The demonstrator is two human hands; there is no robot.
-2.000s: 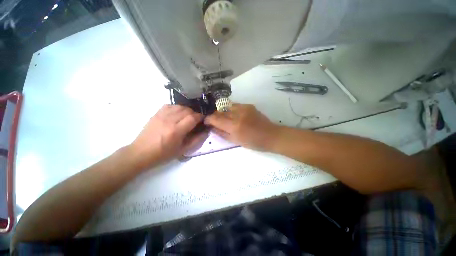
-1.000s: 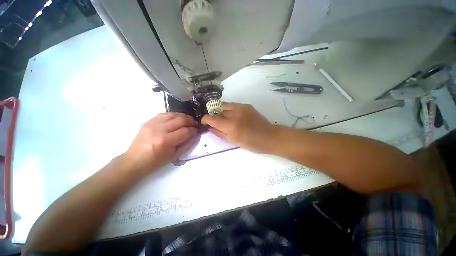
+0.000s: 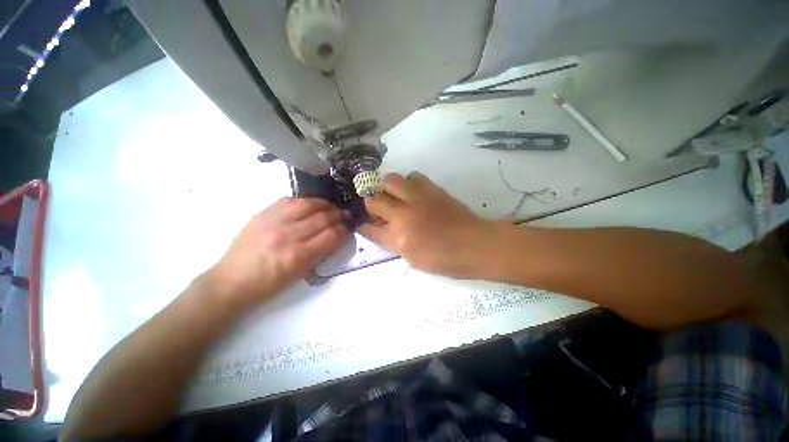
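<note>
A small dark fabric piece point(image 3: 317, 186) lies under the needle area of the off-white sewing machine point(image 3: 415, 52). My left hand point(image 3: 281, 237) has its fingertips on the near left edge of the cloth. My right hand point(image 3: 420, 220) holds the cloth's near right edge between thumb and fingers, beside the small ribbed cream knob point(image 3: 368, 181). Both hands nearly meet in front of the presser foot, which is mostly hidden by the knob and fingers. A larger ribbed cream knob point(image 3: 317, 36) sits higher on the machine, with thread running down from it.
Right of the needle lie grey thread snips point(image 3: 522, 141), a white stick point(image 3: 590, 128), a thin dark metal tool point(image 3: 486, 95) and loose threads point(image 3: 524, 197). A red-rimmed basket point(image 3: 38, 298) stands at the left edge. A tape measure point(image 3: 762, 194) hangs at far right. Ruler markings run along the front table edge.
The view has shifted, so the machine head sits further left. My right hand's fingers have bent and drawn slightly away from the knob. My left hand stays on the cloth.
</note>
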